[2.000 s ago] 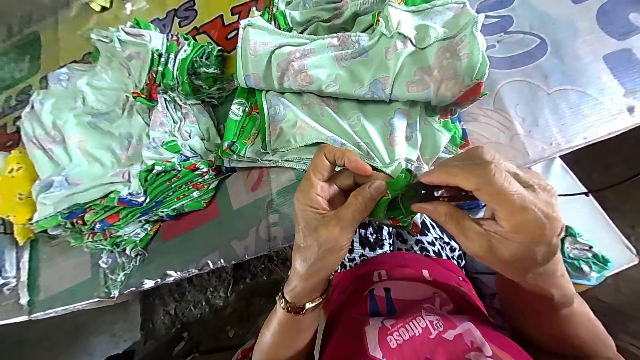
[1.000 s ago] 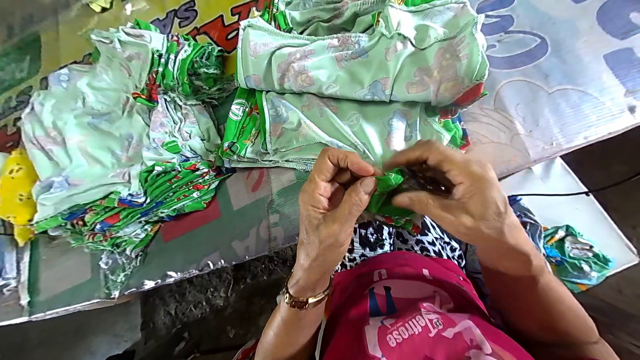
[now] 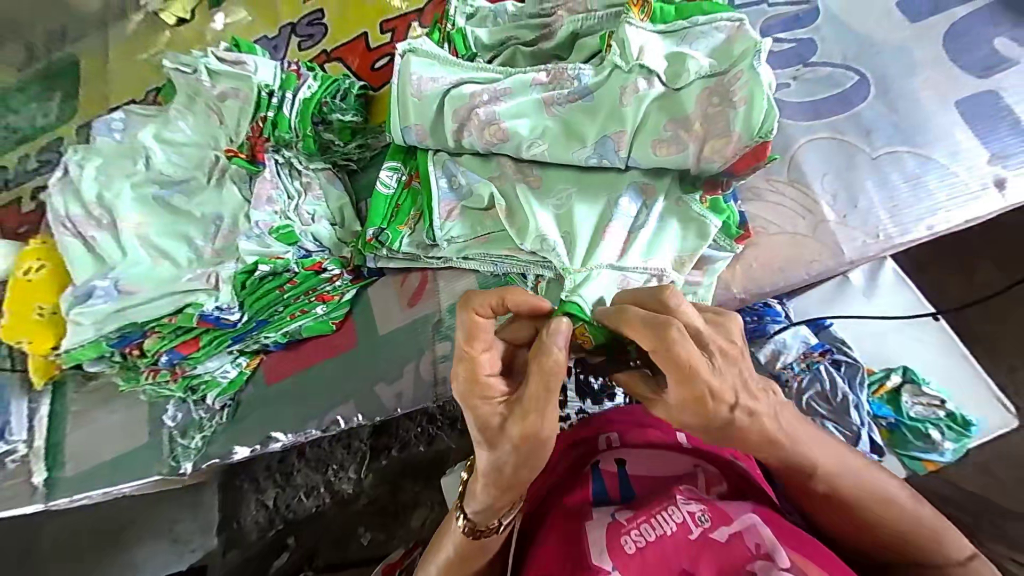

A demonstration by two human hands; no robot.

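Light green printed fabric pieces (image 3: 576,200) with sewn seams lie stacked at the table's front edge. My left hand (image 3: 512,368) pinches a gathered green edge (image 3: 578,314) of the nearest piece between thumb and forefinger. Close on its right, my right hand (image 3: 680,352) grips the same green edge with its fingertips. Something dark lies under the right palm, mostly hidden, and I cannot tell what it is. Above the hands, a folded green printed piece (image 3: 576,112) rests on the stack.
Another pile of green printed fabric (image 3: 152,208), with frayed edges, lies on the left. A yellow cloth item (image 3: 36,308) is beside it. On a white surface (image 3: 864,308) at the right are crumpled blue-grey (image 3: 824,376) and green fabric (image 3: 920,416), with a black cord (image 3: 904,316) above.
My right hand, a blur above the seam one second ago, has come in close to my left hand and now holds the fabric edge. The left hand has stayed about in place.
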